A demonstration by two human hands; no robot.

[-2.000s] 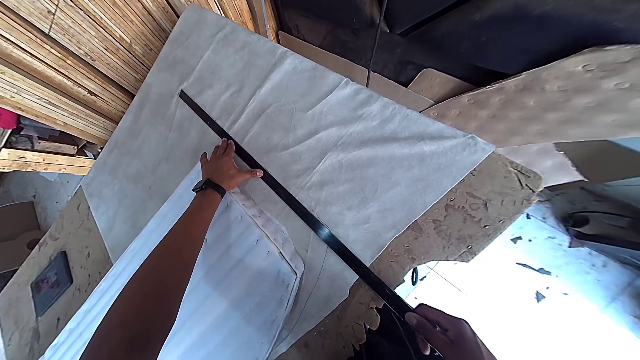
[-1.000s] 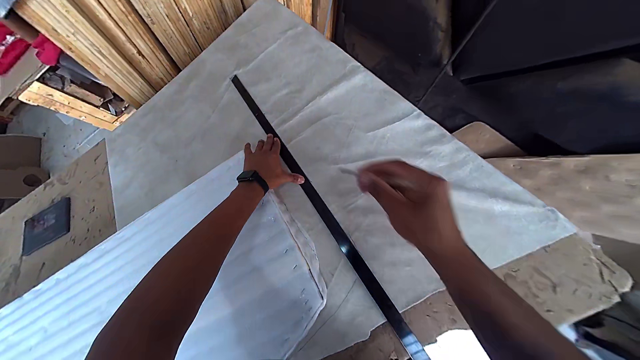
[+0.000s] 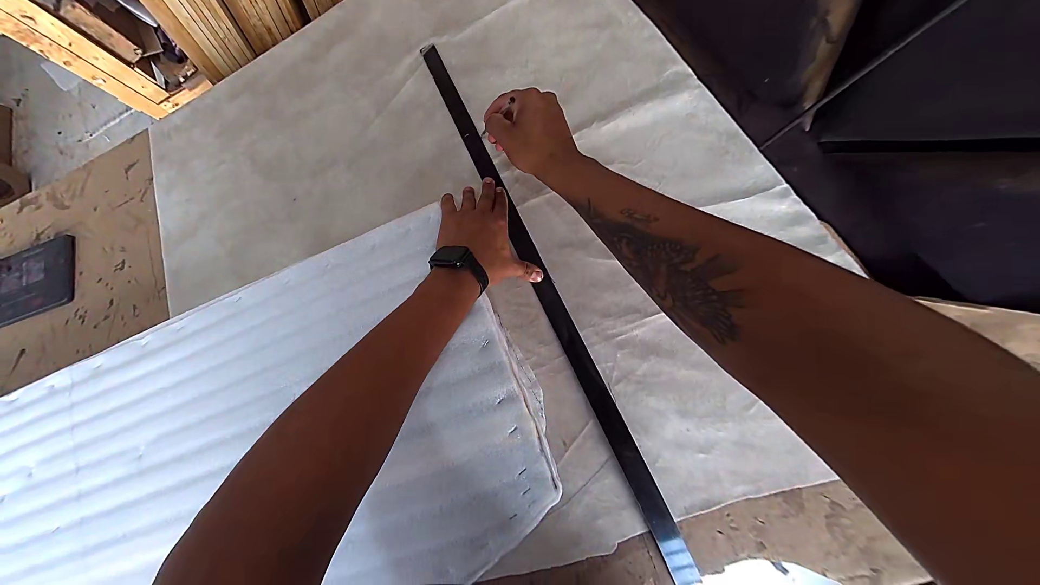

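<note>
A long dark metal straightedge (image 3: pixel 581 357) lies diagonally across a pale sheet of fabric-like material (image 3: pixel 325 162). My left hand (image 3: pixel 483 231), with a black watch at the wrist, presses flat with spread fingers, its fingertips and thumb on the straightedge. Under its heel is the corner of a white padded panel (image 3: pixel 406 390), stapled near its right edge. Farther up, my right hand (image 3: pixel 528 126) grips a thin pen-like marking tool (image 3: pixel 510 106), its tip close to the right edge of the straightedge.
Beneath the sheet is a worn brown work surface (image 3: pixel 89 195), with a dark flat rectangular object (image 3: pixel 36 279) on it at the left. Wooden boards (image 3: pixel 219 32) stand at the upper left. Black upholstery-like material (image 3: pixel 918 162) fills the upper right.
My right hand, on the straightedge's near end two seconds ago, has let go of it and moved up beside its far part with the marking tool. My left hand stays on the straightedge.
</note>
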